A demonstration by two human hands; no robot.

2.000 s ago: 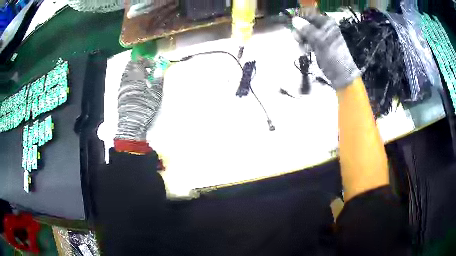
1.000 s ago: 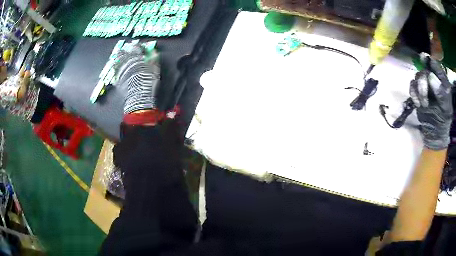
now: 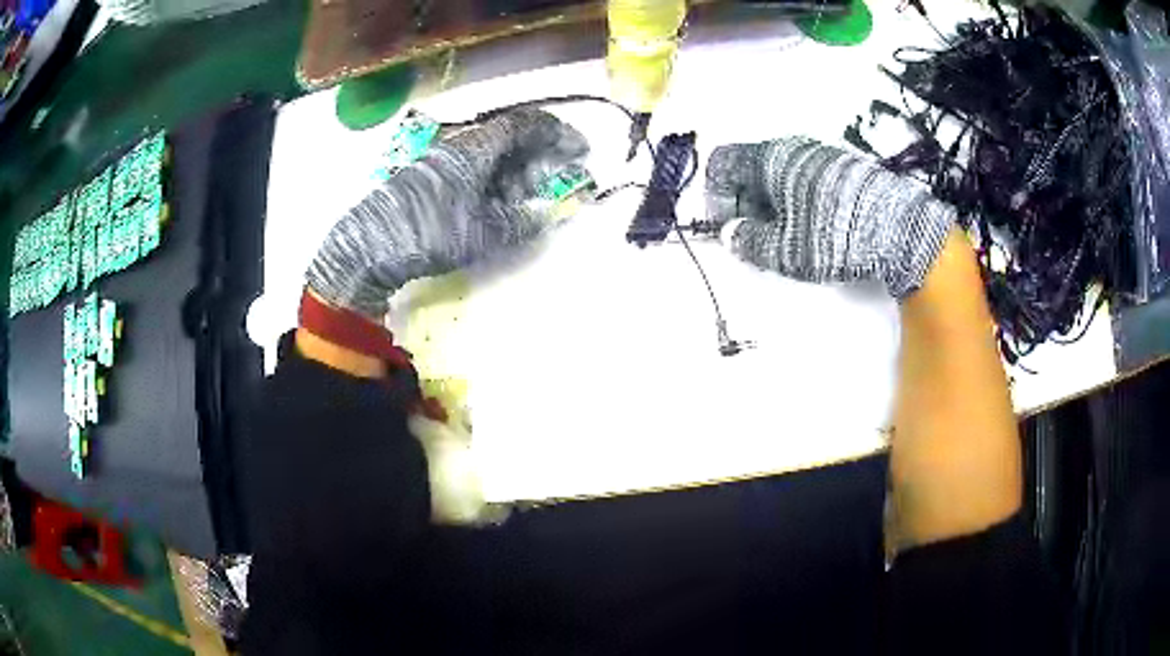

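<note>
My left hand, in a grey-white knitted glove, holds a small green circuit board near the sheet's top centre. My right hand, gloved too, is closed at the end of a thin black cable whose bundled middle lies between the hands. The yellow soldering iron points down from the top, its dark tip between and above the hands. Another green board with a black lead lies behind my left hand. A cable end with a small plug lies on the white sheet.
Rows of green boards lie on the dark mat at left. A tangled black cable pile is at right, beside a clear plastic bag. A brown stand base with green round feet is at the top. A red object is at lower left.
My left hand has moved from the board rows at left to the sheet and now holds a board. My right hand has moved in toward the iron with a cable. The view has swung back right.
</note>
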